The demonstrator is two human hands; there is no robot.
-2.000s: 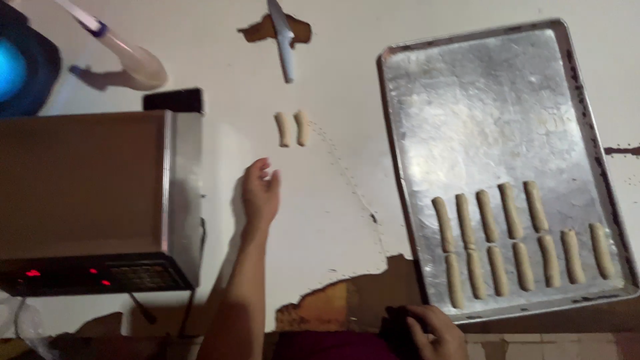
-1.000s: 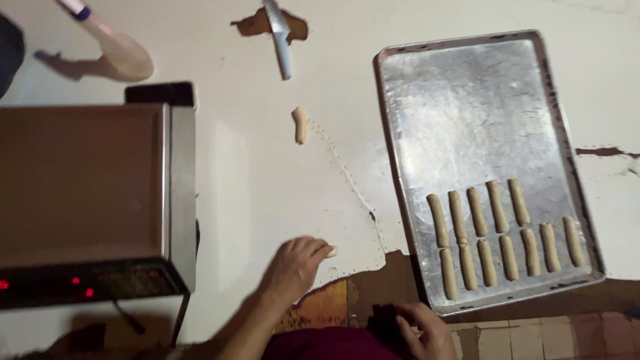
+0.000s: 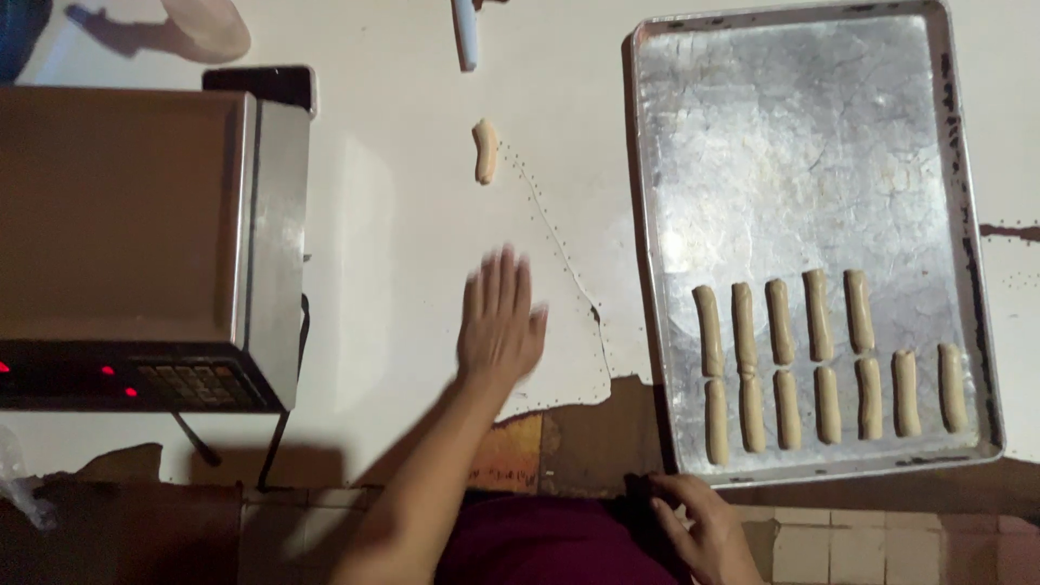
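Note:
My left hand (image 3: 502,321) lies palm down over the white tabletop with its fingers stretched out; whether dough is under the palm is hidden. Above its fingertips rests a short dough stick (image 3: 485,152). My right hand (image 3: 691,512) hangs near the table's front edge, fingers loosely curled, by the lower left corner of a metal baking tray (image 3: 646,244). Two rows of dough sticks (image 3: 827,405) fill the lower part of that tray. At the top a knife (image 3: 465,36) is partly in view.
To the left stands a metal-cased digital scale (image 3: 280,244) with red lights and a cable. A dark phone-like object (image 3: 260,85) sits behind it. The table covering (image 3: 561,390) is torn near the front edge. Clear plastic (image 3: 24,479) lies at the lower left.
My left hand has moved from beside the dough sticks down the table, then forward with its fingers extended. Two sticks lay near the knife at first; one lies there now.

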